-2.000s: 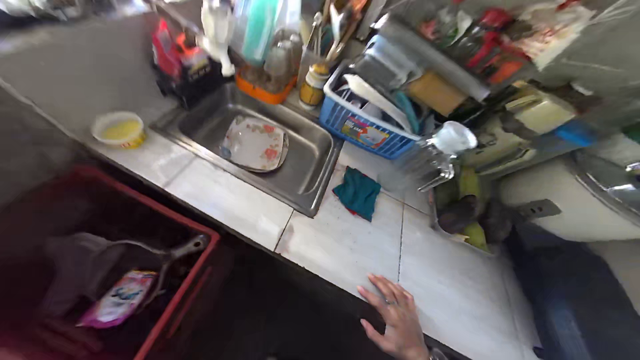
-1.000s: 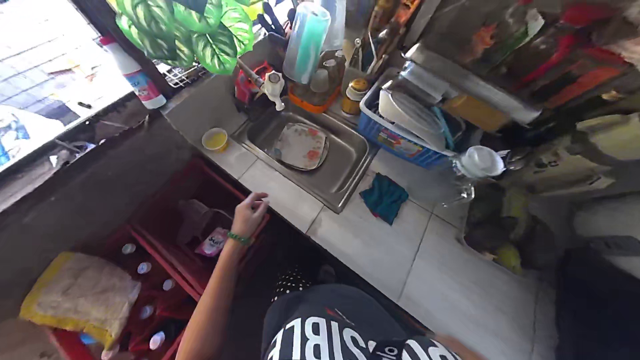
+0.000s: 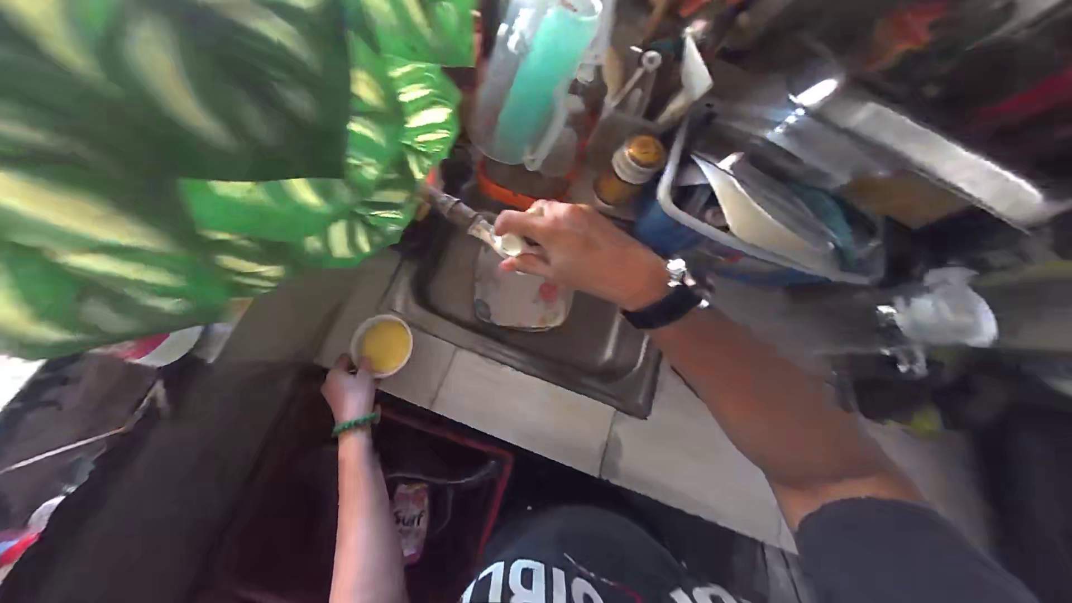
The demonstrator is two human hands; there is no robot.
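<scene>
My left hand [image 3: 350, 387] is at the near rim of a small white tub with yellow contents [image 3: 386, 344], thumb over the edge, on the tiled counter left of the sink. Over the far side of the steel sink [image 3: 599, 360], my right hand [image 3: 578, 251] has its fingers closed around the white end of the faucet [image 3: 511, 244]. Below that hand, a floral-patterned plate [image 3: 523, 301] lies in the basin, partly covered by the fingers. Whether water runs cannot be told.
Large green patterned leaves [image 3: 310, 209] hang at the upper left. Behind the sink stand a clear pitcher [image 3: 536, 84] and a jar with an orange-yellow lid [image 3: 628, 167]. A dish basket [image 3: 770, 243] is to the right. A red crate [image 3: 494, 494] holding a detergent packet [image 3: 410, 519] sits below the counter.
My left hand has moved from above the counter's front edge to the tub. My right hand has come over the sink to the faucet. The view has moved closer to the sink.
</scene>
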